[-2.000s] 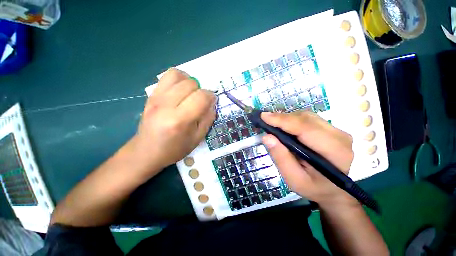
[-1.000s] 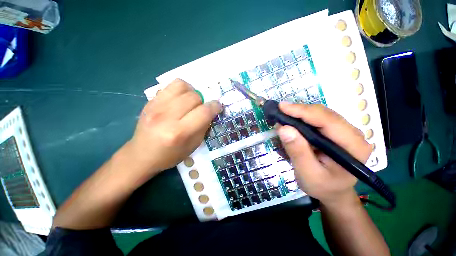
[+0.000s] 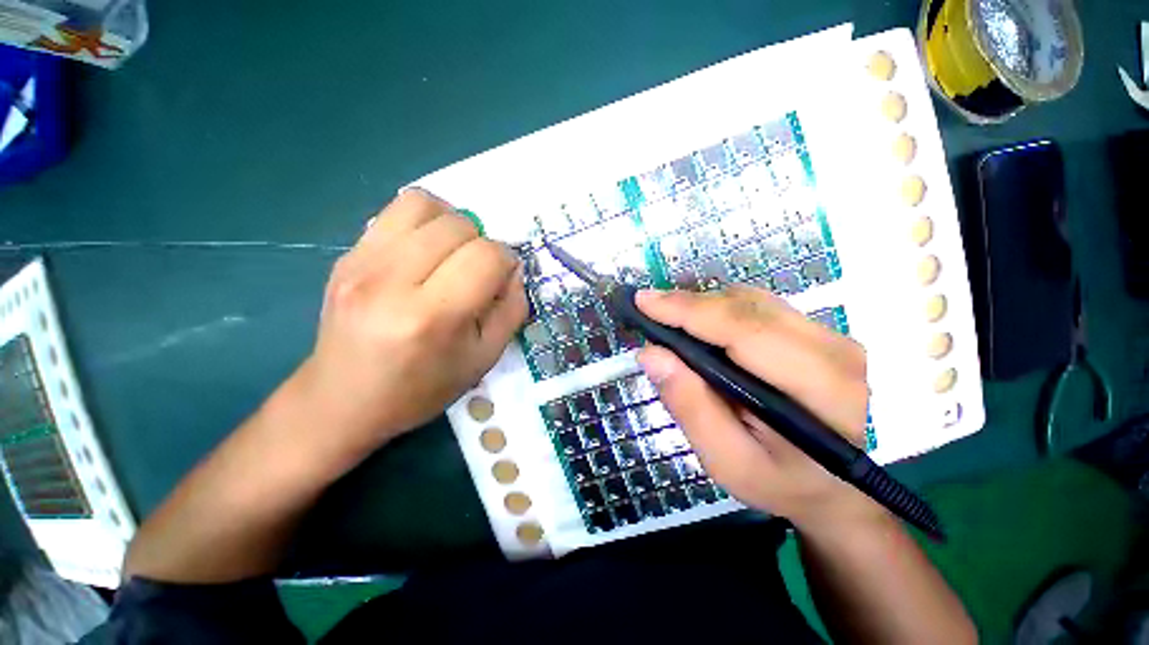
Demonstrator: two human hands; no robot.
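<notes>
My right hand [image 3: 769,391] holds the black soldering iron [image 3: 769,401] like a pen, its narrow metal tip pointing up-left over the upper-left rows of the PCB panel [image 3: 605,334]. My left hand [image 3: 410,315] is closed at the panel's left edge, a green band on one finger. The thin solder wire [image 3: 189,245] runs from the left edge of the view to this hand; its end at the fingertips is hard to make out. The panel lies in two blocks on the white holed pallet [image 3: 882,252]. Glare whitens the upper block. Whether the tip touches is unclear.
A black phone [image 3: 1019,258] and green-handled pliers [image 3: 1077,391] lie right of the pallet. A round yellow-sided spool or tin [image 3: 995,51] is at upper right. A second loaded pallet [image 3: 78,416] lies at left. A blue container [image 3: 28,120] and clear box [image 3: 95,28] are at upper left.
Since the last earlier frame, my right hand and the iron have moved left, with the tip nearer my left fingertips. My left hand has shifted slightly left.
</notes>
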